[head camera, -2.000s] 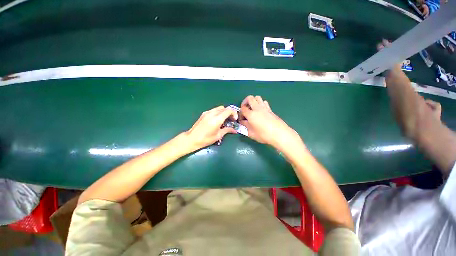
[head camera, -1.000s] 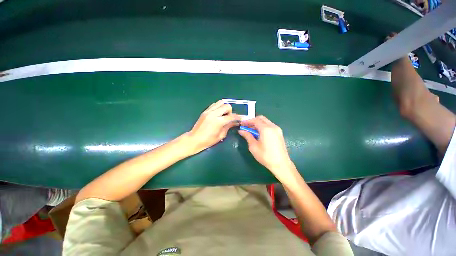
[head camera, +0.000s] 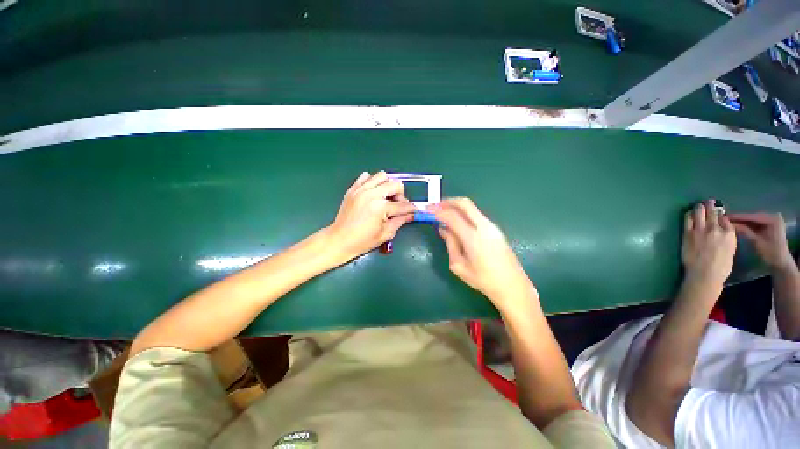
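Observation:
A white rectangular housing (head camera: 435, 188) with a dark opening lies on the green surface in front of me. My left hand (head camera: 373, 213) grips its left side, fingers over the near-left corner. My right hand (head camera: 467, 237) pinches a blue battery (head camera: 425, 217) at the housing's near edge, its fingertips close to my left fingers. A small dark red part (head camera: 387, 247) shows below my left hand. My fingers hide the housing's left part and any wires.
A white rail (head camera: 263, 118) crosses behind, joined by a grey post (head camera: 693, 70). Beyond it, unfinished units (head camera: 532, 67) with blue batteries lie on the green belt. At right, another person's hands (head camera: 709, 241) work over the surface. A cardboard box (head camera: 230, 368) is by my lap.
The battery has moved from angled, away from the housing, to lying along its near edge. The belt units have shifted right. The neighbour's hands have come back from the belt to the near surface.

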